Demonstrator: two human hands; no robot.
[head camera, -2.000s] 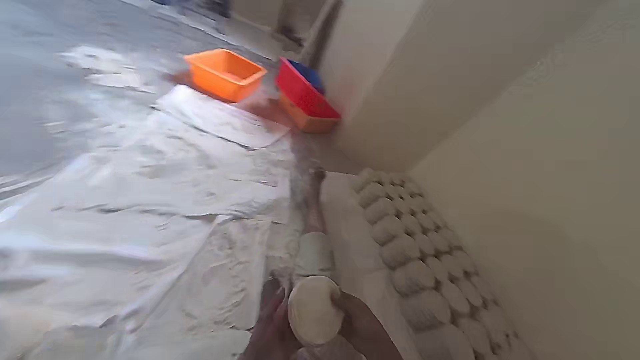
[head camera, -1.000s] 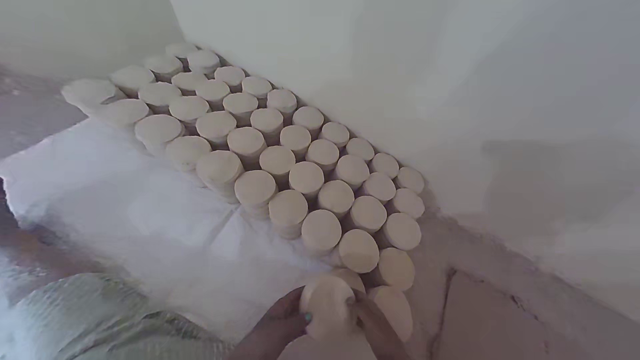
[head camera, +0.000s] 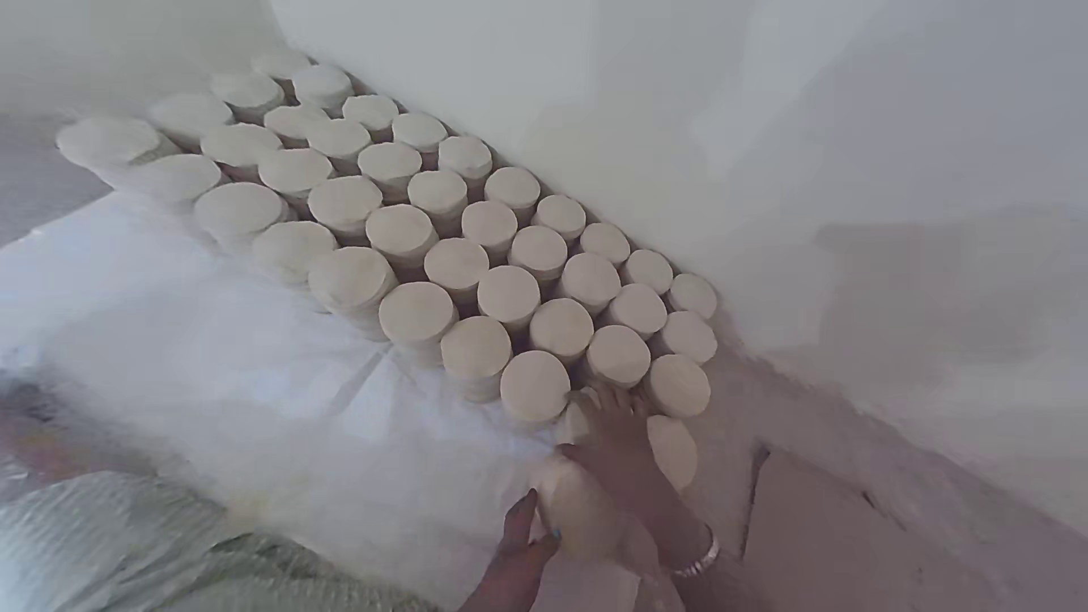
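Many stacks of round, flat, pale discs (head camera: 417, 312) stand in close rows on a white sheet beside the wall. My right hand (head camera: 614, 438), with a bracelet at the wrist, lies over a stack at the near end of the rows, its fingers spread on the top; its palm hides part of that stack. My left hand (head camera: 525, 544) is lower and to the left, its thumb and a finger against the edge of a nearer pale disc or stack (head camera: 578, 506). How firmly it holds this one cannot be told.
A pale wall (head camera: 663, 110) runs close behind the stacks. The white sheet (head camera: 280, 382) covers the floor on the left, with patterned cloth (head camera: 144, 544) at the lower left. Bare floor with cracks (head camera: 833, 527) lies at the lower right.
The view has swung from the basins and floor sheet to the stacks. My right hand has moved up from the disc both hands held onto a stack at the near end.
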